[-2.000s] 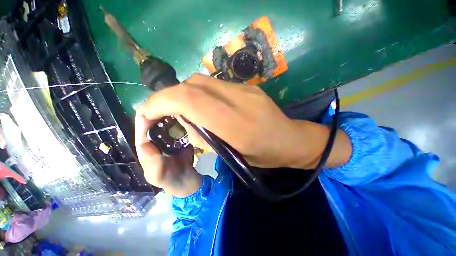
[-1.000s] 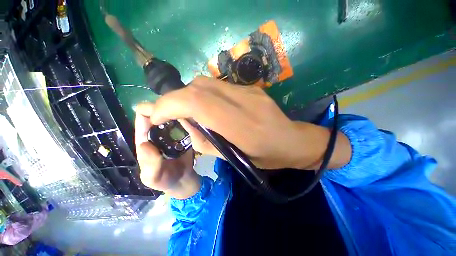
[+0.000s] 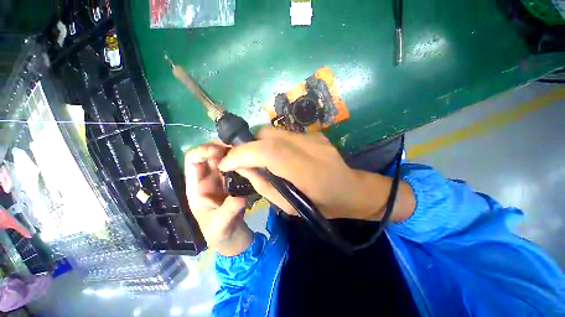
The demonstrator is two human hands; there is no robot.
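Note:
My right hand (image 3: 303,170) is shut on the black handle of the soldering iron (image 3: 234,129). Its brown barrel and tip point up and left over the mat, away from the housing. My left hand (image 3: 207,198) holds the small black device housing (image 3: 237,184) in its fingers. My right fingers are against the housing and cover much of it, so its open face is mostly hidden. A thin strand of solder wire (image 3: 179,125) runs in from the left over the tray to the hands. The orange fixture (image 3: 336,105) with a round black centre lies on the mat beyond my right hand.
Black parts tray (image 3: 162,213) on the left, with clear ridged trays (image 3: 127,263) and a white sheet (image 3: 56,148) beyond. Plastic bag (image 3: 192,12), battery (image 3: 301,12) and tweezers (image 3: 399,43) lie at the top. The fan (image 3: 539,25) is top right. The iron's cord loops over my right wrist.
The view has shifted, so the bag and battery now show at the top. My right fingers now cover more of the housing, which is tilted so its face shows less. Both holds are unchanged.

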